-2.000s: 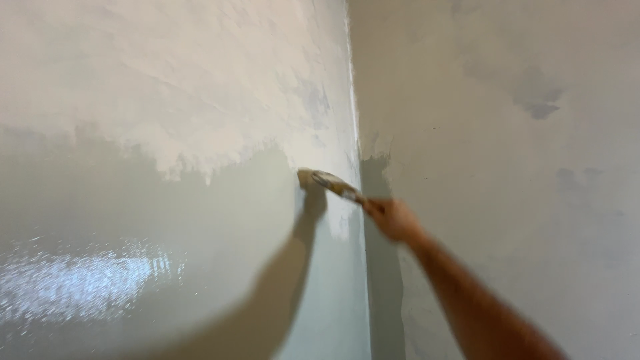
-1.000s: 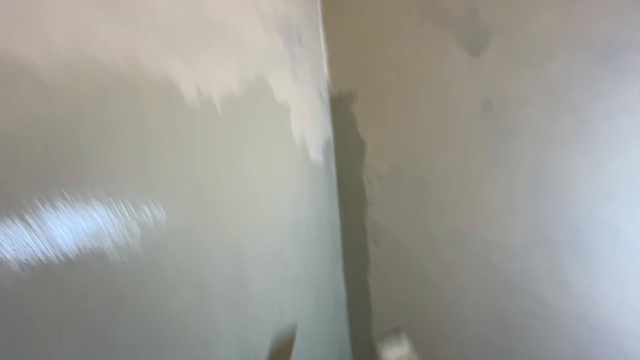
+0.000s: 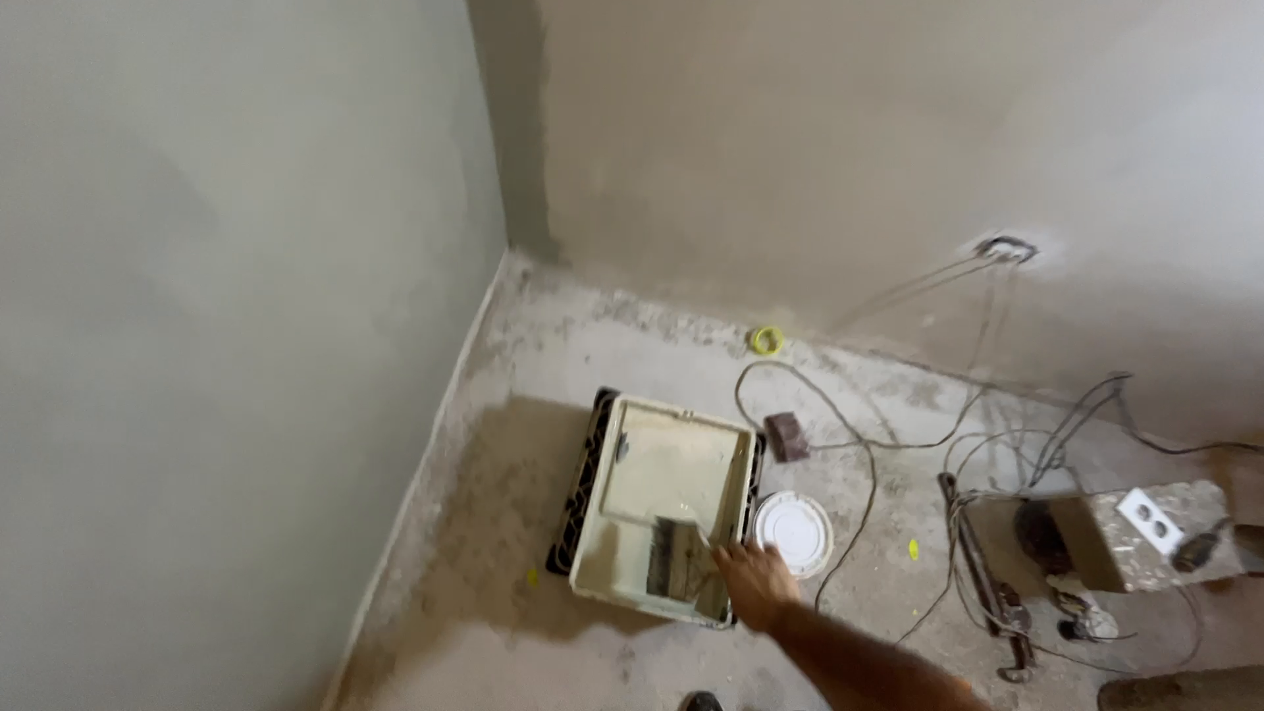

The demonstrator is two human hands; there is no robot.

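My right hand (image 3: 758, 585) grips a wide paintbrush (image 3: 676, 561), its bristles lowered into the near end of a paint tray (image 3: 681, 459). Pale paint coats the tray, which rests on a black crate (image 3: 583, 484) above the floor. Just right of the tray, close to my fingers, is a round white lid or lidded bucket (image 3: 795, 533). The wall at left (image 3: 247, 296) is grey-green, and a strip of darker paint (image 3: 518, 128) runs down the corner on the beige wall (image 3: 770, 148). My left hand is out of view.
Behind the lid lies a brown block (image 3: 787, 437); a yellow ring (image 3: 765, 341) sits near the wall. Loose cable (image 3: 872, 474) winds across the floor from below a wall opening with wires (image 3: 1005, 249). At right, a speckled block (image 3: 1175, 533) bears a white outlet plate (image 3: 1147, 521) beside several tools.
The brush and my right hand were up at the left wall near the corner; now they are down at the paint tray. The view has swung down to the floor.
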